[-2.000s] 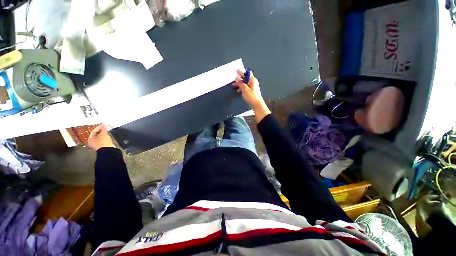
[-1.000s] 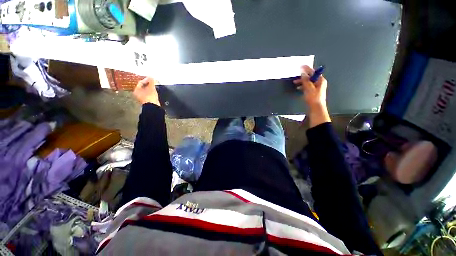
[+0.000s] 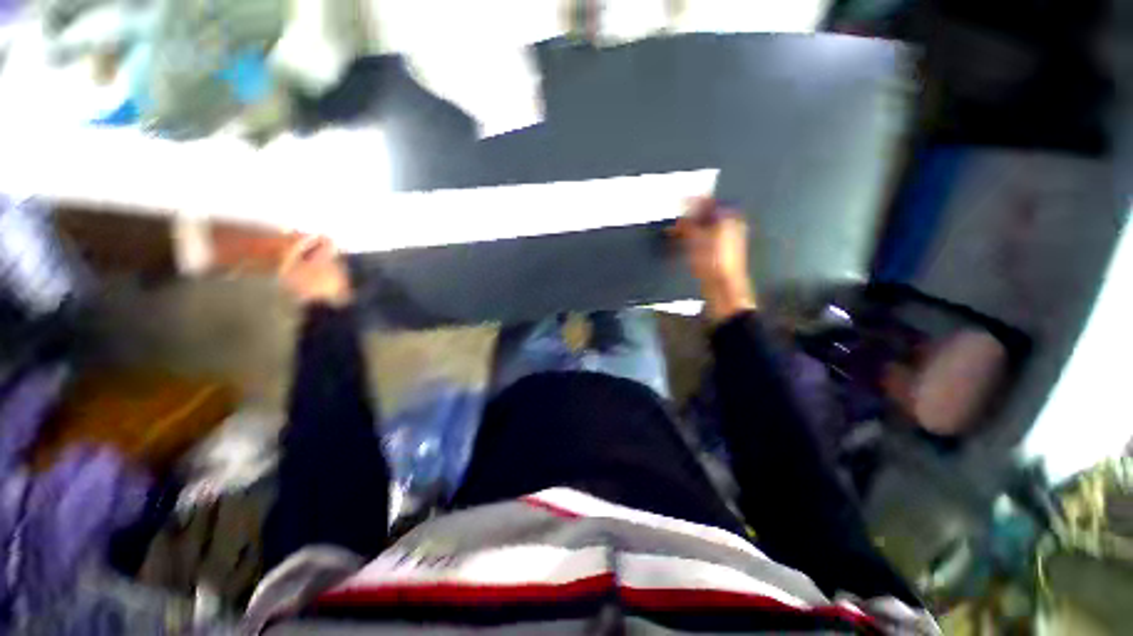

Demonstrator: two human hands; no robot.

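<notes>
The picture is blurred. A long white strip (image 3: 534,209) lies across the dark grey tabletop (image 3: 795,149), near its front edge. My left hand (image 3: 318,271) is at the strip's near edge by the table's left corner, fingers curled on it. My right hand (image 3: 714,255) is at the strip's right end, its fingertips at the near edge. It holds a dark blue marker pen (image 3: 717,214), which shows only as a dark smear. The pen's tip cannot be made out.
Pale strips (image 3: 478,68) hang over the tabletop's far edge. A blurred machine (image 3: 224,75) stands at the upper left. Purple fabric (image 3: 81,509) lies at the lower left. A pinkish round thing (image 3: 959,379) is at the right. A small white piece (image 3: 675,307) shows at the table's front edge.
The view has swung about and is now blurred. Both hands remain near the strip's near edge, the right one still at its right end. The pen shows less clearly.
</notes>
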